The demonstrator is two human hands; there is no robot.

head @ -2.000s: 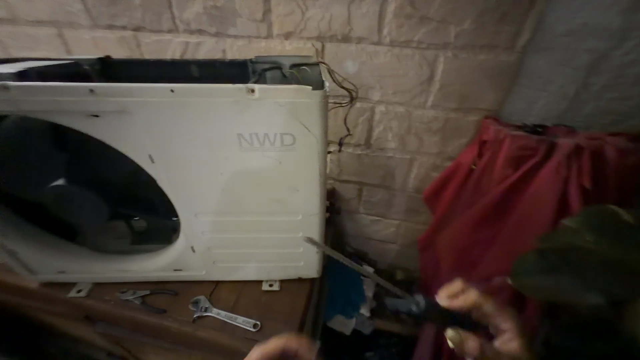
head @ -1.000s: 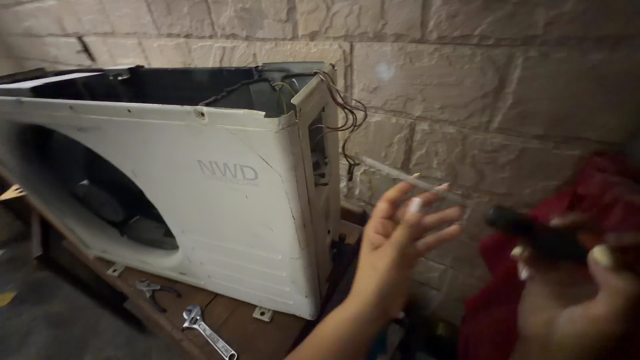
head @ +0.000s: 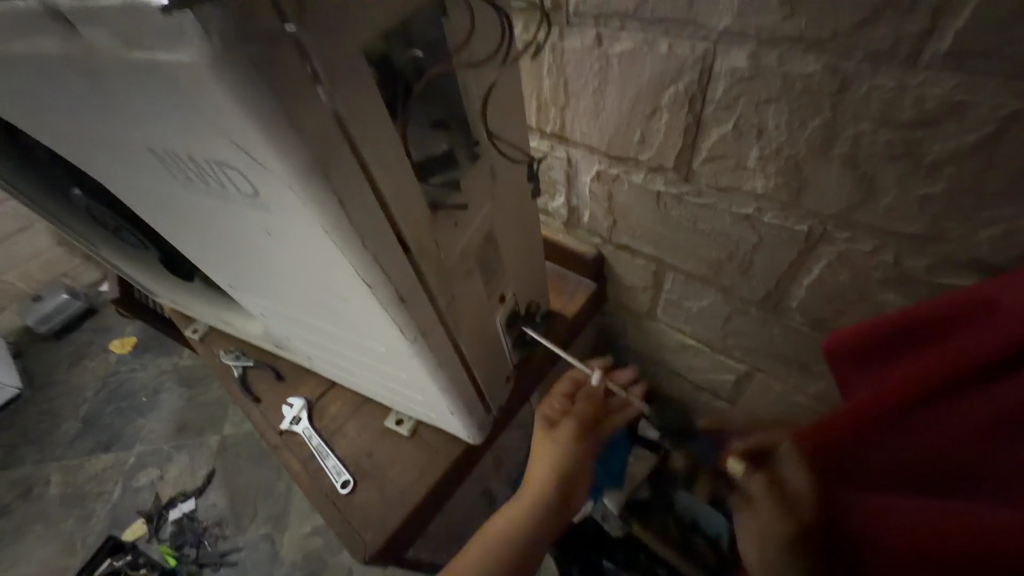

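Note:
My left hand (head: 580,408) grips the metal shaft of a screwdriver (head: 560,352) between thumb and fingers. The shaft's tip is at the service valves (head: 524,320) low on the side panel of a white air conditioner outdoor unit (head: 336,280); whether it touches them cannot be told. My right hand (head: 768,480), dark and blurred, is at the handle end of the screwdriver; the handle itself is hardly visible. Brown wires (head: 488,104) hang out of an opening in the unit's side panel, above the valves.
An adjustable wrench (head: 318,446) and pliers (head: 248,372) lie on the wooden table (head: 400,496) before the unit. A stone wall (head: 760,184) stands behind. Red cloth (head: 936,400) hangs at the right. Debris (head: 180,520) lies on the floor at the lower left.
The view has swung in toward the unit's side. The screwdriver's tip has moved from beside the hanging wires down to the valves. My left hand, its fingers spread earlier, now closes on the shaft.

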